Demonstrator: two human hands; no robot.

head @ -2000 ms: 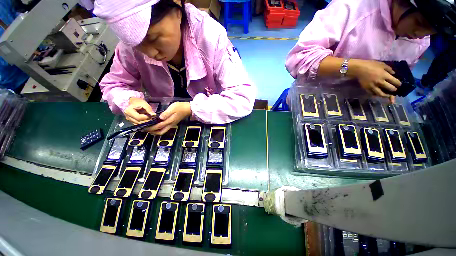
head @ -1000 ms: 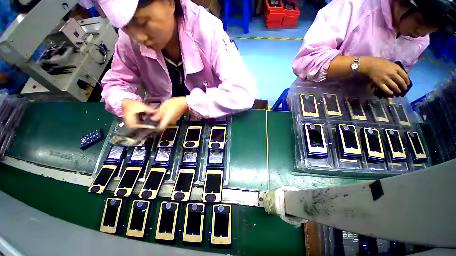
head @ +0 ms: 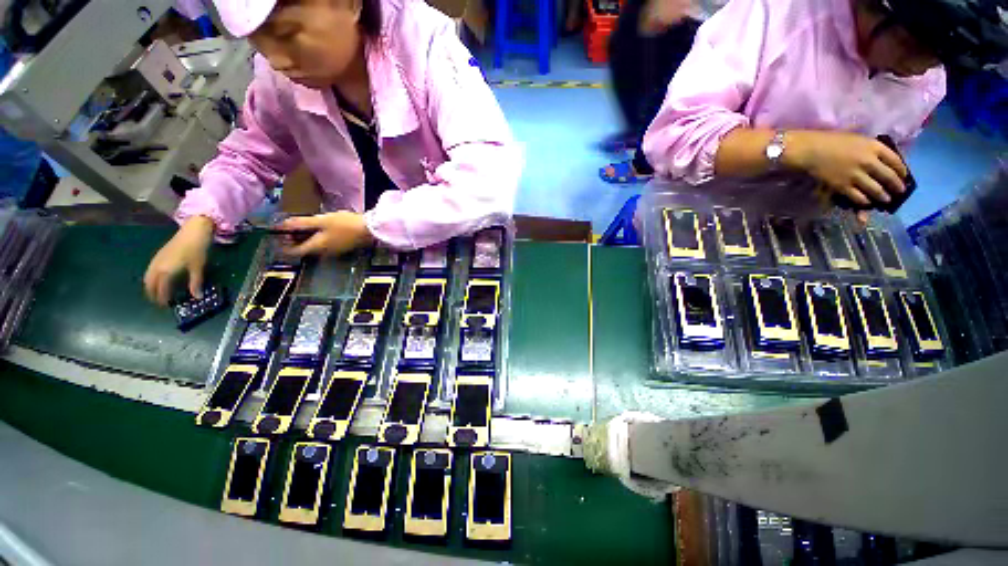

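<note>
Neither of my hands is in view. Nearest me, a row of gold-rimmed phones (head: 370, 489) lies on the green belt (head: 586, 503). Beyond them, a clear blister tray (head: 500, 365) holds more phones with gold-rimmed screen parts (head: 405, 409) and silvery inner faces (head: 359, 343). Left of the tray, a small dark keypad piece (head: 201, 308) lies on the green surface, with the fingers of the person across touching it. That person's other hand (head: 332, 233) holds a thin dark part above the tray's far edge.
A second person's hand (head: 851, 166) holds a dark part above stacked trays of phones (head: 685, 359) at right. A grey-white arm (head: 763, 459) crosses the lower right. A pale rail (head: 542, 435) divides the bench. A machine (head: 77, 122) stands upper left. A third person's foot (head: 622, 173) shows behind.
The left person across has moved a hand left onto the dark keypad piece and leaned left. A gold-rimmed screen part now shows at the tray's left side. A third person has appeared behind.
</note>
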